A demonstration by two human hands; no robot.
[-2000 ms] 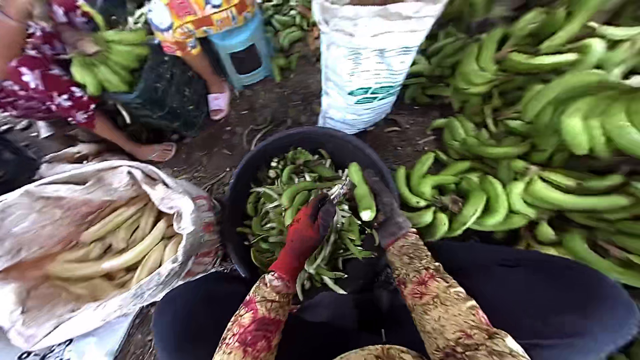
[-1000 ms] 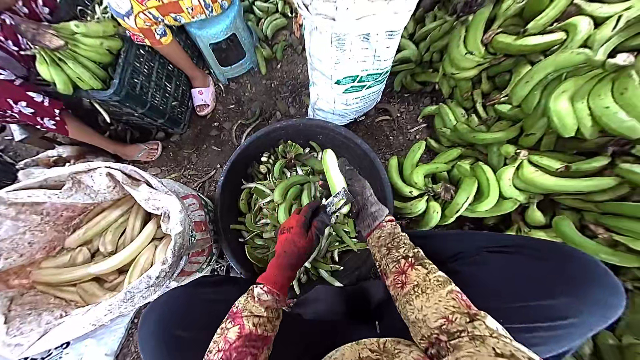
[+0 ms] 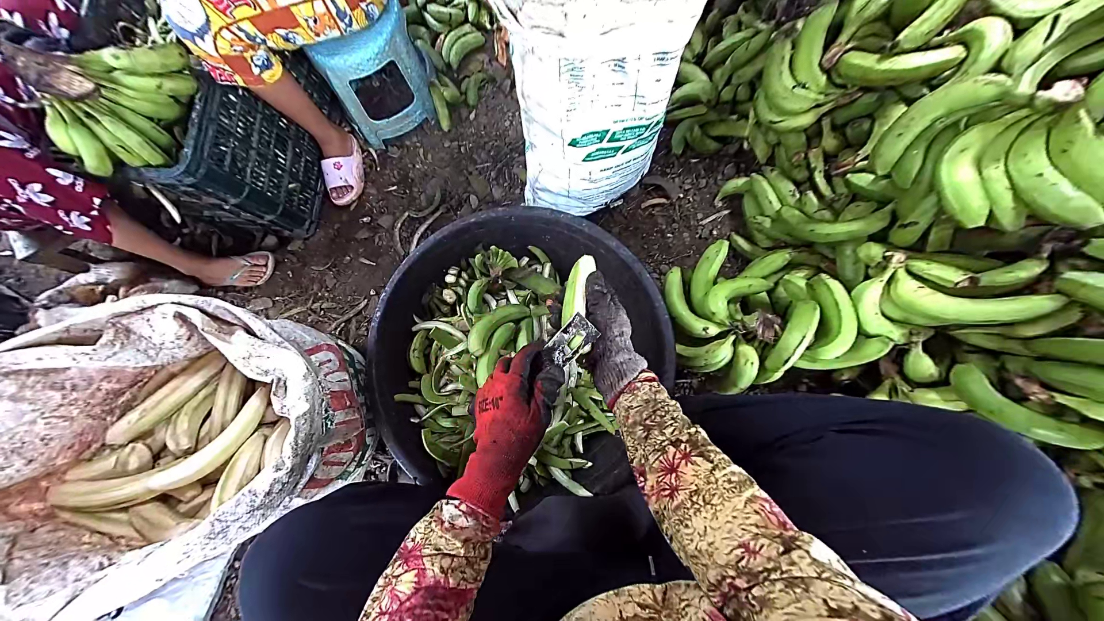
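Note:
My left hand [image 3: 511, 414], in a red glove with dark fingertips, grips a peeling tool with a flat metal blade [image 3: 572, 338]. My right hand [image 3: 614, 332], in a dark grey glove, holds a green banana [image 3: 578, 289] upright, its side partly peeled pale. The blade lies against the banana's lower part. Both hands are over a black plastic tub [image 3: 407, 267] that holds green peel strips [image 3: 552, 448] and several green bananas [image 3: 496, 329]. The tool's handle is hidden in my left hand.
An open sack [image 3: 319, 379] of peeled bananas [image 3: 185, 431] stands at left. A white sack [image 3: 591, 112] stands beyond the tub. Green bananas [image 3: 828, 319] are heaped at right. Two people sit at upper left near a crate [image 3: 250, 155] and a blue stool [image 3: 371, 65].
The banana in my right hand was mostly green two seconds ago and now shows a pale peeled side. Both hands stay over the tub.

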